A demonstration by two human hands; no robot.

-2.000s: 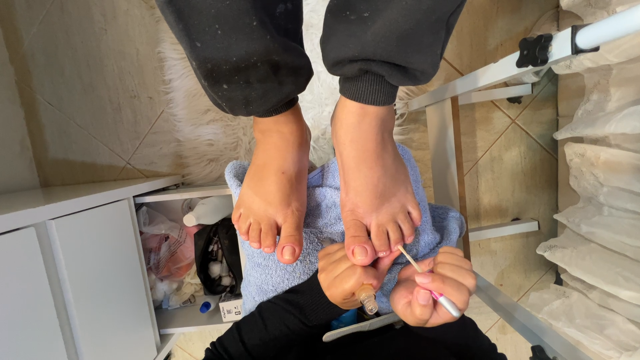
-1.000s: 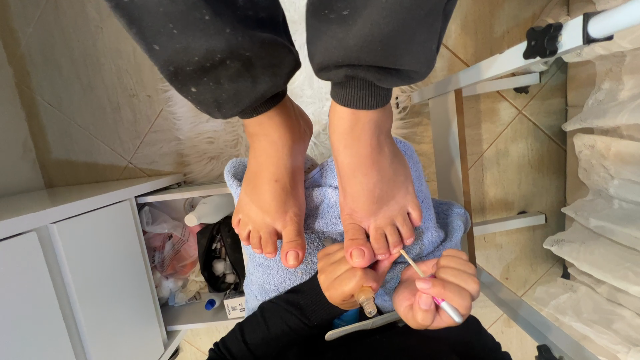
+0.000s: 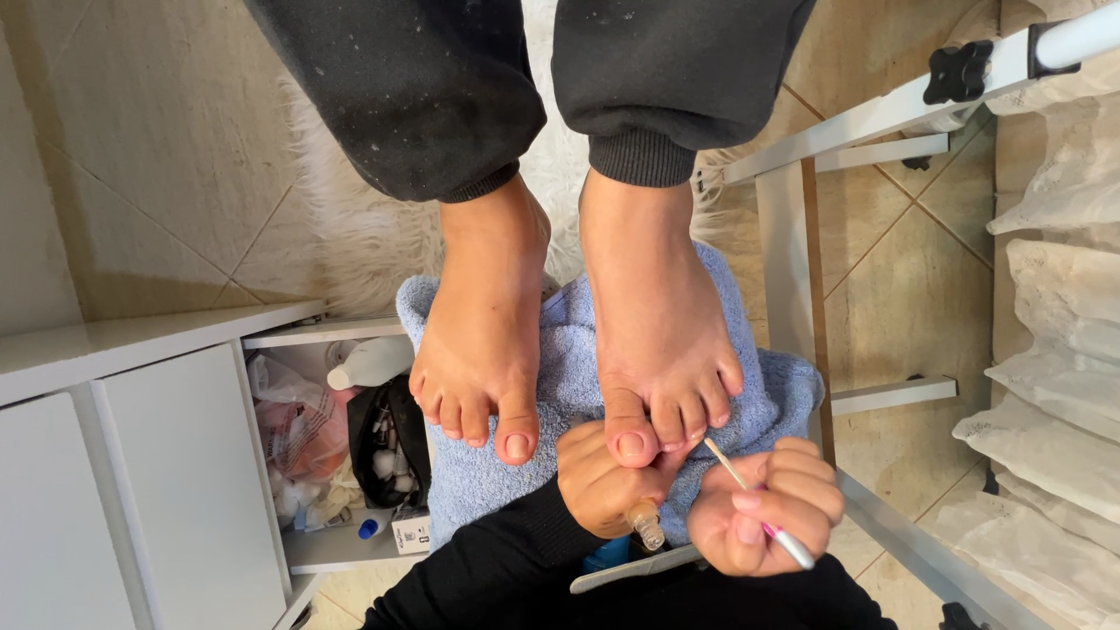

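Two bare feet of another person rest on a blue towel (image 3: 569,350). My left hand (image 3: 604,486) is at the toes of the foot on the right (image 3: 656,315), its fingers partly hidden beneath them. A small glass bottle (image 3: 646,525) sticks out of that same hand. Pinched in my right hand (image 3: 766,507) is a thin stick (image 3: 726,464), perhaps a brush or cuticle stick, with a pink and white handle; its pale tip is close to the smaller toes. Whether the tip touches a nail cannot be told. A nail file (image 3: 634,569) lies below my left hand.
An open white drawer (image 3: 341,556) at left holds a black pouch (image 3: 389,437), a white bottle (image 3: 372,362), plastic bags and a small box (image 3: 411,530). A white metal frame (image 3: 875,122) stands at right beside a pale ruffled curtain (image 3: 1059,394). A furry rug (image 3: 359,192) lies behind the feet.
My right hand has shifted the stick slightly, and its tip now appears a little apart from the toes. My left hand stays at the same foot.
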